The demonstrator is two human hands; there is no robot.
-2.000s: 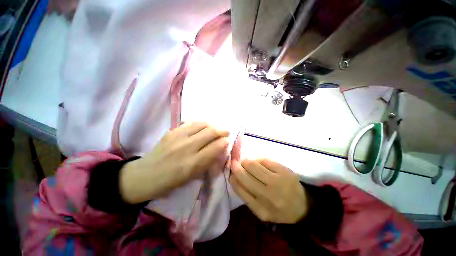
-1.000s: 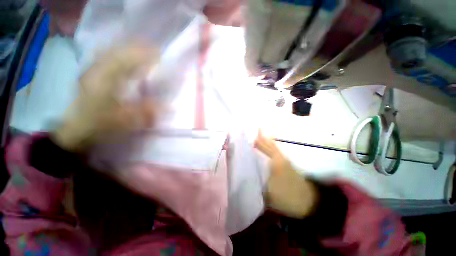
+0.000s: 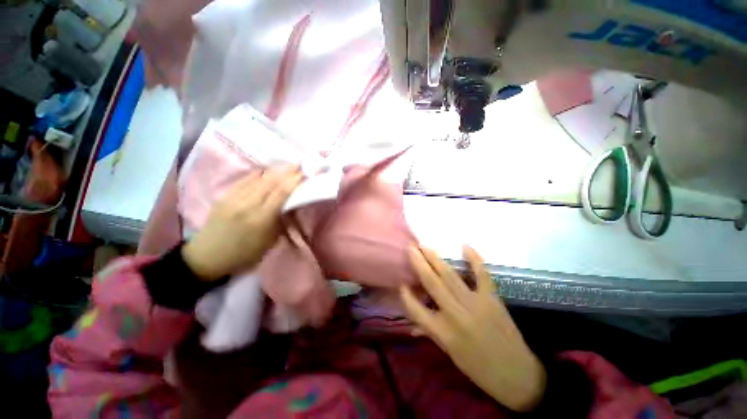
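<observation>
The pink cloth with a whitish reverse (image 3: 364,233) lies bunched and folded left of the needle and hangs over the table's front edge. Narrow darker pink seam strips show on its pale side. My left hand (image 3: 242,221) holds a bunched fold of it; the thumb is hidden. My right hand (image 3: 467,323) is at the cloth's right front corner, fingers spread, the fingertips touching or just beside its edge. The presser foot area (image 3: 430,102) of the sewing machine stands behind the cloth, and no cloth is clearly seen under it.
Scissors with white-and-green loops (image 3: 629,184) lie right of the needle. Small pink and pale pieces (image 3: 573,102) lie behind them. The machine head (image 3: 565,49) overhangs the back right. A graduated strip (image 3: 573,293) runs along the front edge. A green rim (image 3: 700,376) shows at lower right.
The cloth has been turned and folded, so more of its pink side shows. My left hand has come back right onto it. My right hand has moved down with fingers spread. The view has shifted.
</observation>
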